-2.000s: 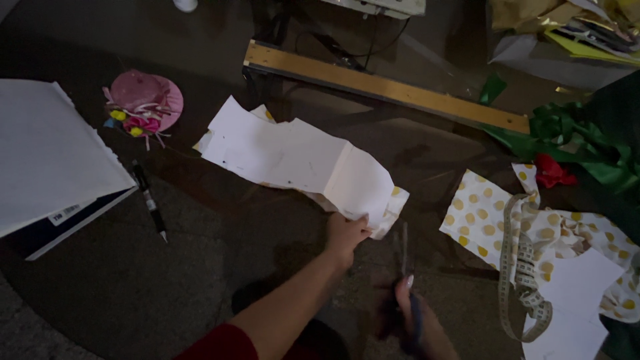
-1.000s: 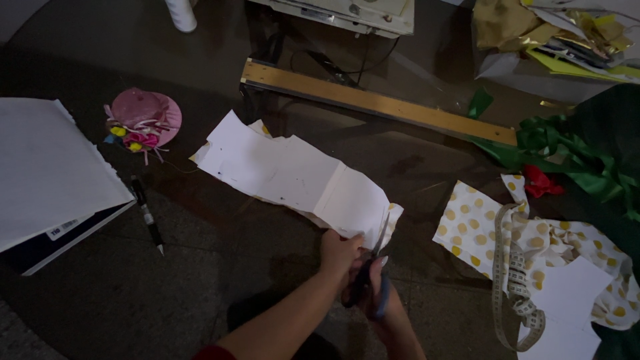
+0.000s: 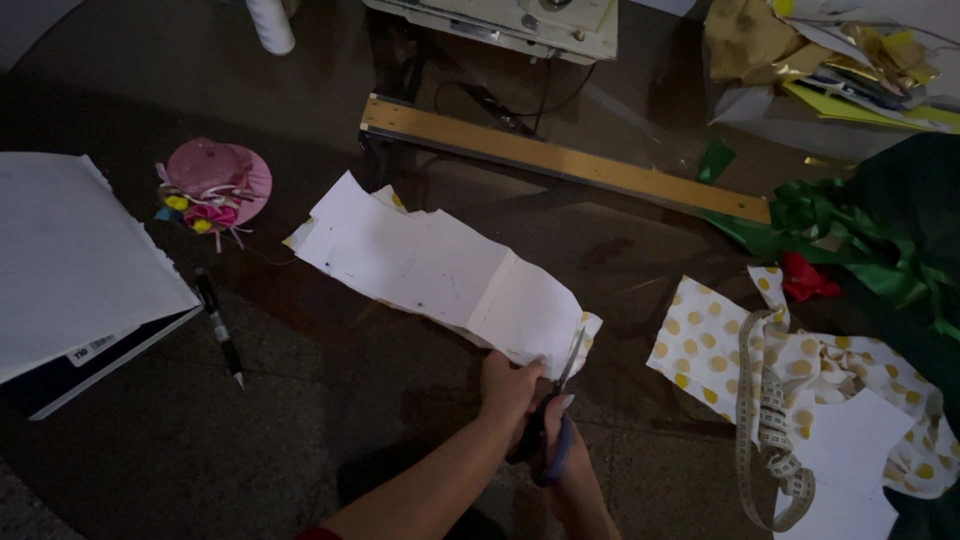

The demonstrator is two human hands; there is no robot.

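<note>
A white paper pattern (image 3: 435, 266) lies over polka-dot fabric (image 3: 591, 328), whose edges show at both ends. My left hand (image 3: 510, 386) grips the lower right edge of the paper and fabric. In my right hand (image 3: 566, 442) is a pair of scissors (image 3: 541, 446) with dark handles; its blades lie along the curved right end of the paper, over the fabric. A second piece of white paper (image 3: 844, 457), more polka-dot fabric (image 3: 694, 345) and a tape measure (image 3: 742, 420) are at the right.
A wooden strip (image 3: 562, 157) crosses behind the pattern, below a sewing machine (image 3: 510, 22). To the left are a notebook (image 3: 82, 262), a pen (image 3: 219, 330), a small pink hat (image 3: 214, 180) and a thread spool (image 3: 270, 26). Green ribbon (image 3: 847, 232) and a red ribbon piece (image 3: 806, 277) lie right.
My right hand has come up from below with the scissors, whose blades were clear of the fabric two seconds ago and are now at its right end. My left hand stays at the lower edge.
</note>
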